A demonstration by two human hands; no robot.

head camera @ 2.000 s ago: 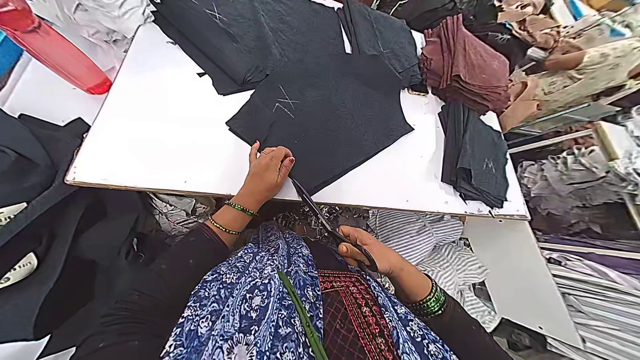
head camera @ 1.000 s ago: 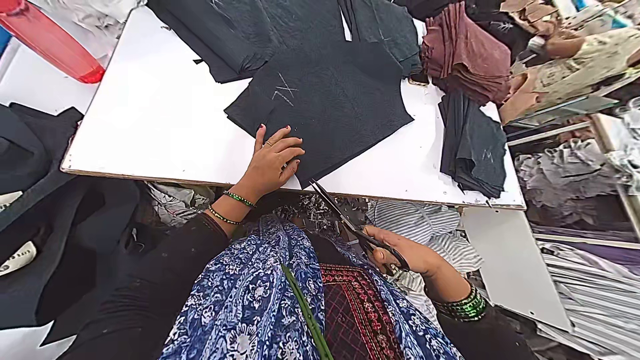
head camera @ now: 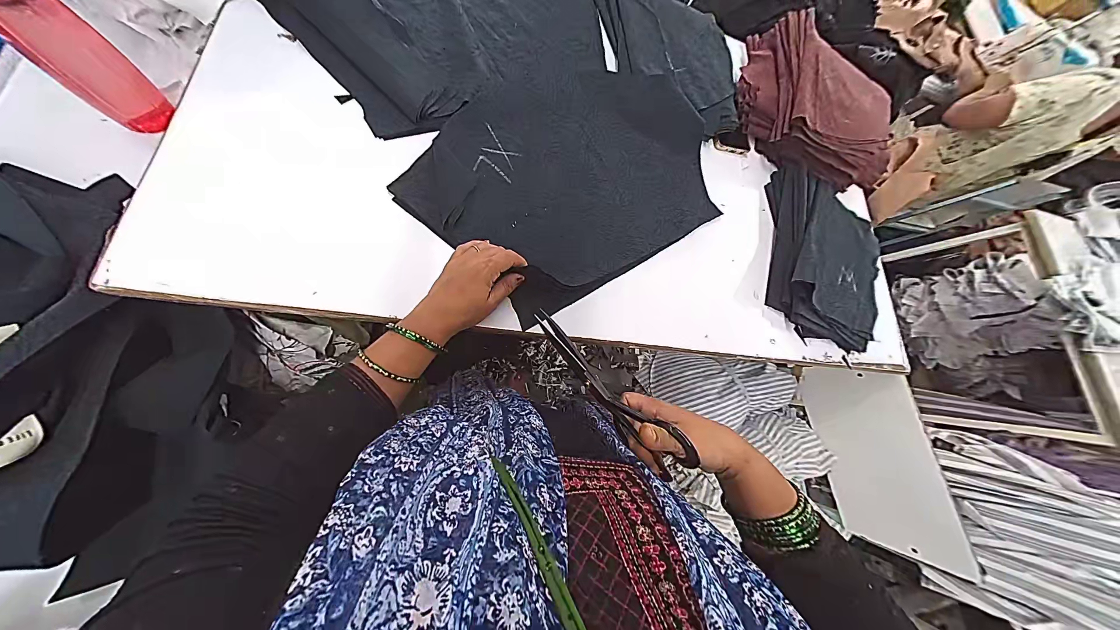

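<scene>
A pair of black-handled scissors [head camera: 604,385] is in my right hand [head camera: 691,437], fingers through the handles, its slightly parted tips pointing up at the near corner of a stack of cut dark fabric pieces [head camera: 569,175]. My left hand [head camera: 477,280] pinches the edge of that stack, where an upper layer looks folded back from the corner. The stack lies on a white table [head camera: 262,219], bears white chalk marks, and its corner reaches the table's front edge.
Further dark fabric [head camera: 490,44] covers the back of the table. Maroon folded pieces [head camera: 814,96] and a smaller dark stack [head camera: 822,254] lie at right. A red translucent object [head camera: 87,61] is at upper left. Striped cloth [head camera: 726,385] lies below the table edge. Another person's arm [head camera: 980,109] shows at upper right.
My left hand has gone from resting flat on the fabric to gripping its edge near the corner. The scissors remain in my right hand near the corner.
</scene>
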